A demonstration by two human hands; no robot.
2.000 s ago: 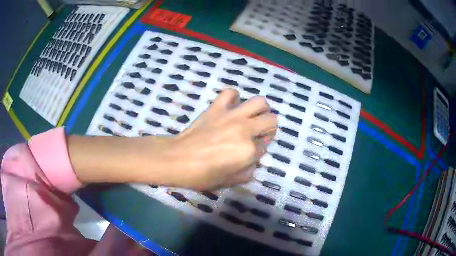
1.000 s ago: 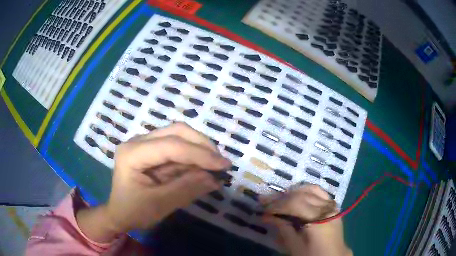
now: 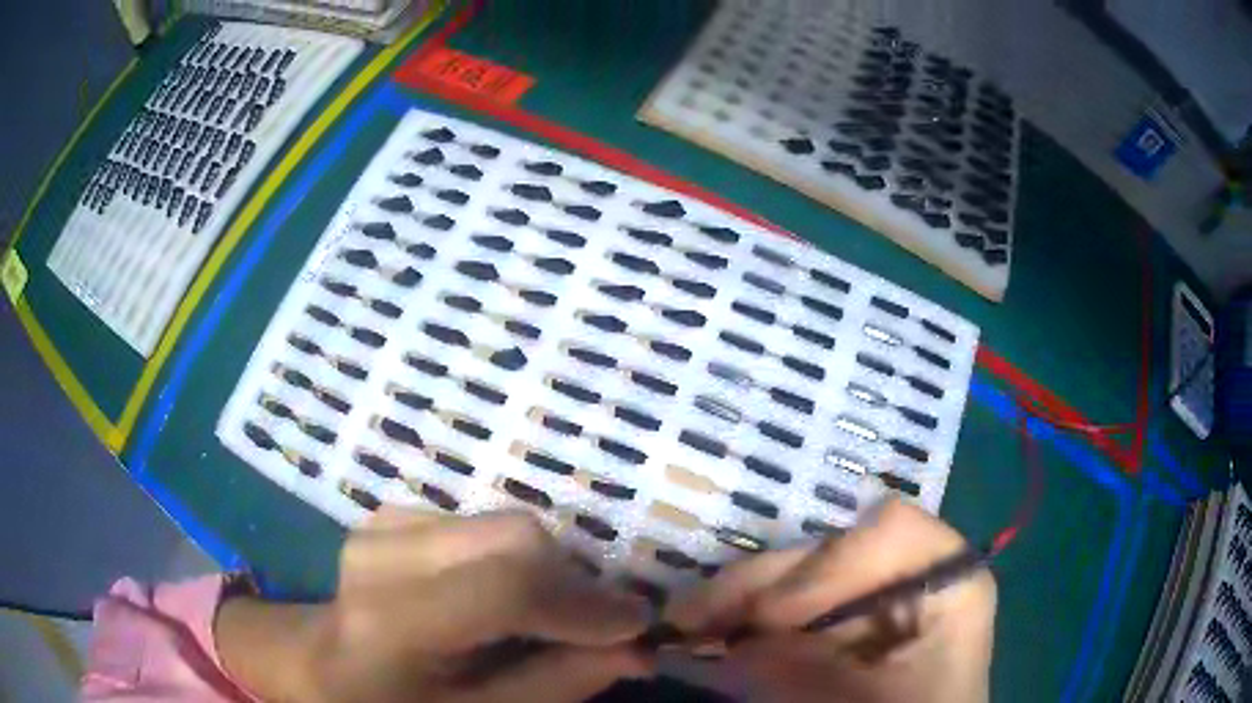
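My left hand (image 3: 467,604) is at the bottom centre, closed on a small dark part (image 3: 659,637) between thumb and fingers. My right hand (image 3: 865,604) is just right of it and holds a dark pen-like probe (image 3: 899,588) with a red wire at its rear. Both hands' fingertips meet at the small part; whether the probe tip touches it cannot be told. The main foam tray (image 3: 549,319) lies beyond the hands, with rows of dark narrow parts, some showing tan or silver. The hands cover its lower edge.
A left foam tray (image 3: 117,282) with dark parts lies inside yellow tape. Another tray (image 3: 728,96) is at the upper right inside red tape. A red label (image 3: 474,77) lies above the main tray. Stacked trays (image 3: 1208,618) and a phone-like device (image 3: 1190,360) are at the right edge.
My left hand has moved from over the tray to its lower edge, and my right hand has come in with the probe. Since one second ago, the two hands have come together lower down.
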